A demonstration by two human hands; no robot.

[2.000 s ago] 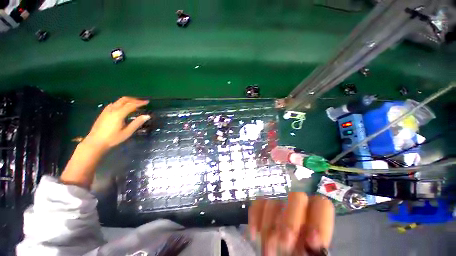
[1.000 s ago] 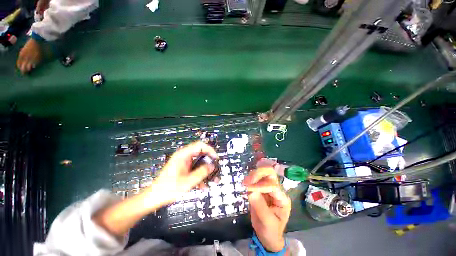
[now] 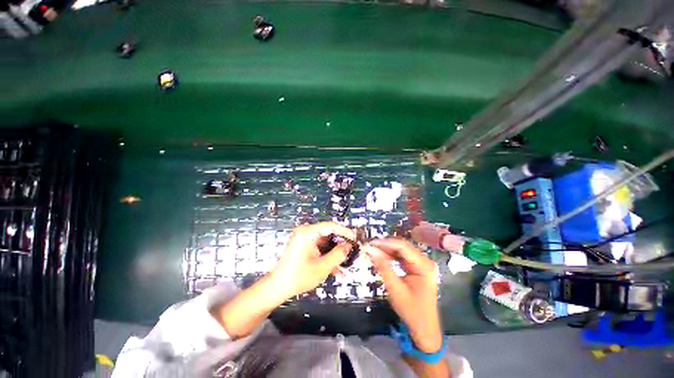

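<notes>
My left hand (image 3: pixel 314 258) holds a small black unit (image 3: pixel 341 249) at its fingertips above the clear blister tray (image 3: pixel 222 255). My right hand (image 3: pixel 403 269) is close beside it, with thumb and forefinger pinched at the unit's right side; whatever small part is between them is too small to tell. Small pale parts and dark pieces lie in the tray pockets. Another black unit (image 3: pixel 219 185) sits at the tray's upper left. The glue syringe (image 3: pixel 451 240), with pink-red contents and a green cap, lies at the tray's right edge.
Small units (image 3: pixel 168 79) lie on the green belt (image 3: pixel 355 66). Black ribbed trays (image 3: pixel 52 258) stand at the far left. An angled metal post (image 3: pixel 517 85), a blue controller (image 3: pixel 538 210) with red digits, a blue bin (image 3: pixel 580 199), an air hose (image 3: pixel 591 263) and a labelled bottle (image 3: pixel 517 297) are at right.
My right hand has moved up from the tray's lower right edge to the unit. My left hand came from the tray's upper left and now holds the unit beside it.
</notes>
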